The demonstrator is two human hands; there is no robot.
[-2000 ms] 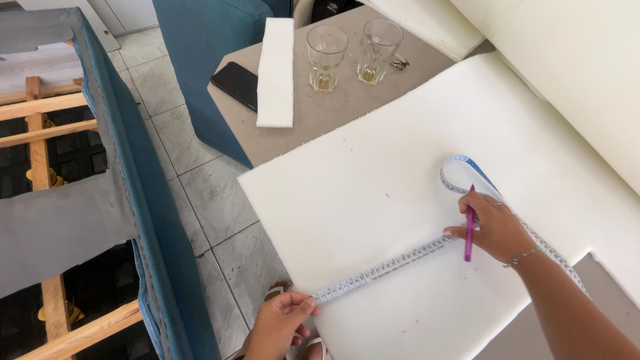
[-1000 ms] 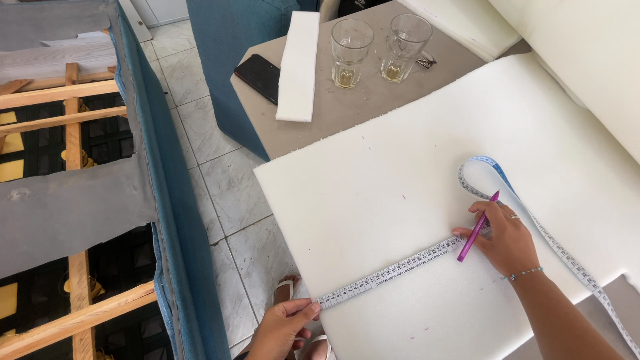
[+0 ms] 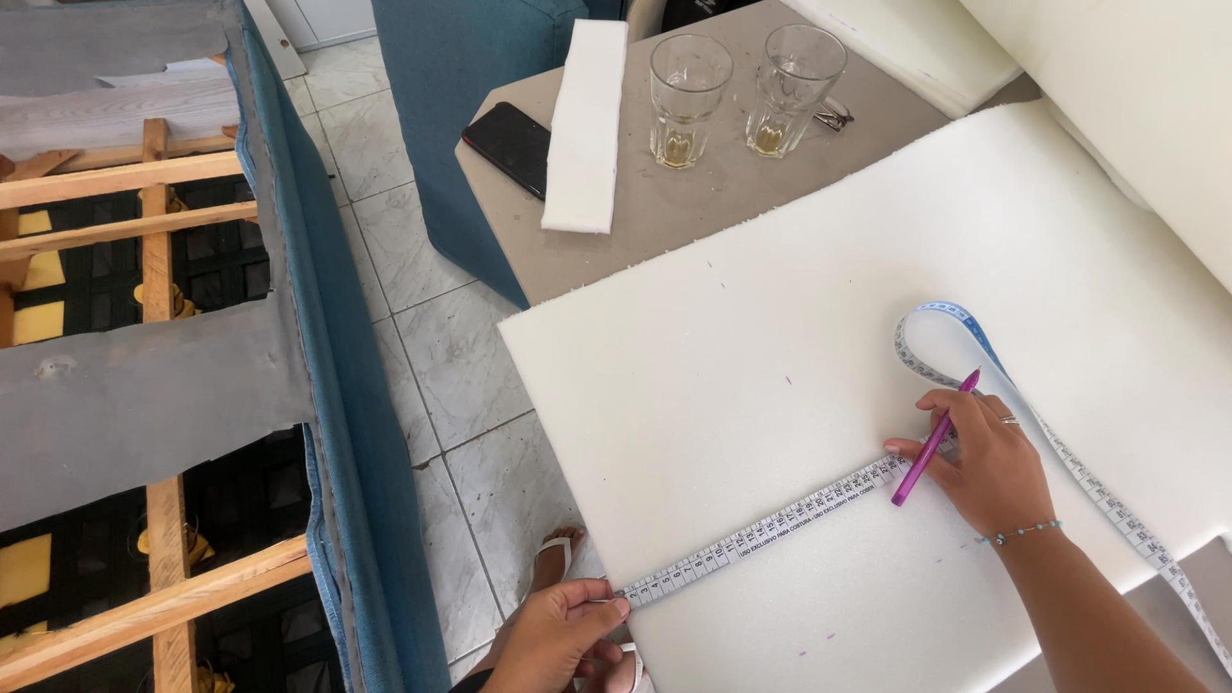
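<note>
A white foam sheet (image 3: pixel 731 385) lies on the table, with small purple marks on it. Across it runs a tape measure (image 3: pixel 770 525), pulled straight between my hands. My left hand (image 3: pixel 568 635) pinches the tape's end at the foam's left edge. My right hand (image 3: pixel 991 462) presses the tape with the thumb and fingers and also holds a purple pen (image 3: pixel 936 438), its body slanting over the tape. Past my right hand the tape loops back, showing a blue side, and runs down beside my forearm to the lower right.
On the beige tabletop (image 3: pixel 520 231) are a black phone (image 3: pixel 510 144), a white foam strip (image 3: pixel 585 125), two drinking glasses (image 3: pixel 688 101) (image 3: pixel 794 91) and a small metal item (image 3: pixel 834 115). A wooden furniture frame with teal fabric (image 3: pixel 337 385) stands left. More foam (image 3: pixel 1136 87) leans upper right.
The pen in my right hand has tilted from nearly upright to a slant. The tape's tail beside my right forearm has shifted. The view has moved somewhat.
</note>
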